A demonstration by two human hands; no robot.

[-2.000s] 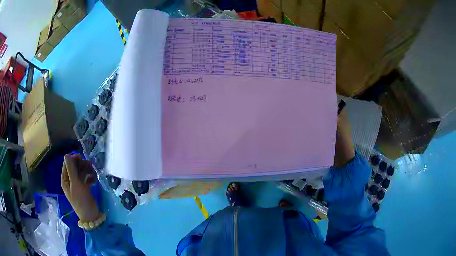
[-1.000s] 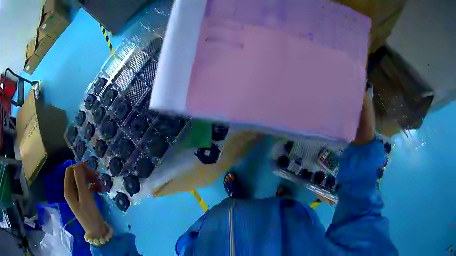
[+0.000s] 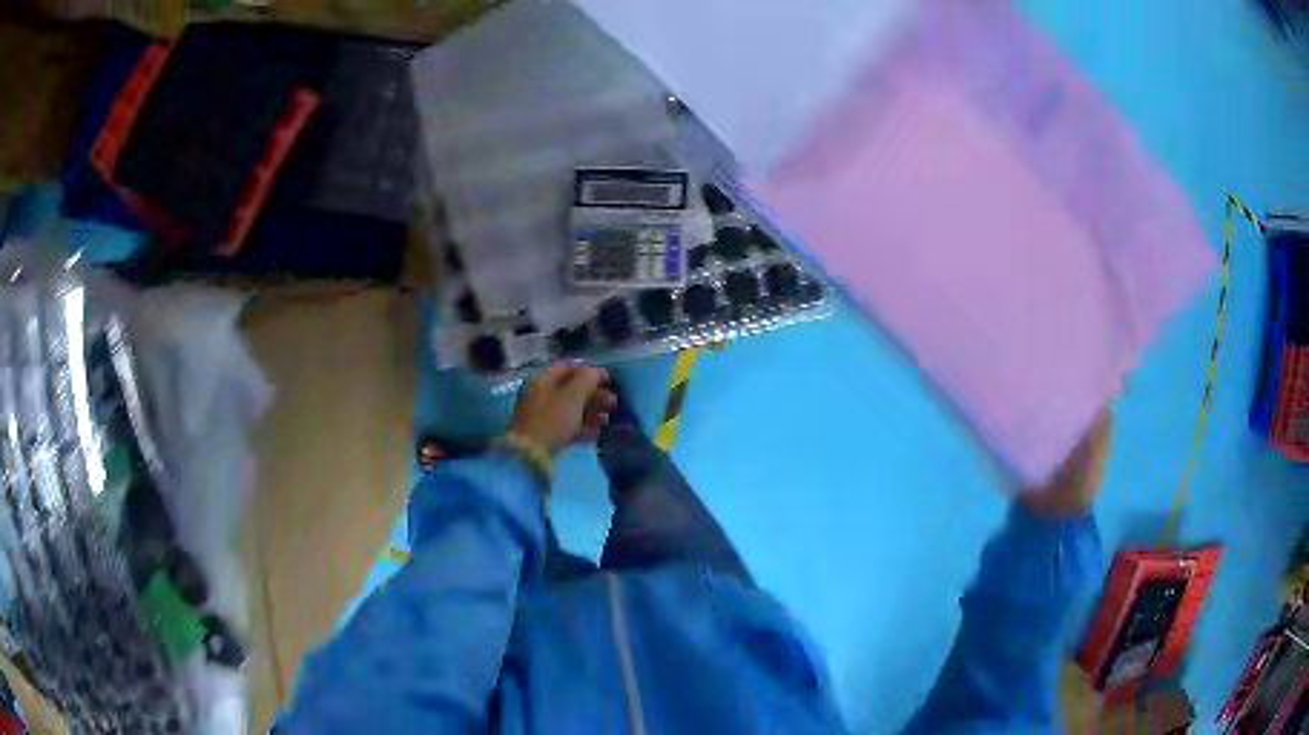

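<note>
My right hand (image 3: pixel 1074 471) holds the lower right corner of a pad of pink forms (image 3: pixel 955 237), its white part folded over at the top; the print is blurred. A silver-grey calculator (image 3: pixel 629 230) lies on a translucent cover sheet (image 3: pixel 495 158) over a clear tray (image 3: pixel 761 319) with black round parts (image 3: pixel 656 305) along its near edge. My left hand (image 3: pixel 563 406) is just below that edge, its fingers curled; I see nothing in it, but its fingertips are blurred.
More clear trays (image 3: pixel 58 431) stand at left with a green card (image 3: pixel 172 618), beside a brown carton (image 3: pixel 330 474). Black trays with orange edges (image 3: pixel 201 129) are at upper left. A red box (image 3: pixel 1146 618) is at lower right, and a blue bin (image 3: pixel 1292 345) at the right edge.
The view has swung to the right. The calculator and its tray now show in front. The pad is tilted and at the upper right. My left hand now shows close to the tray's near edge.
</note>
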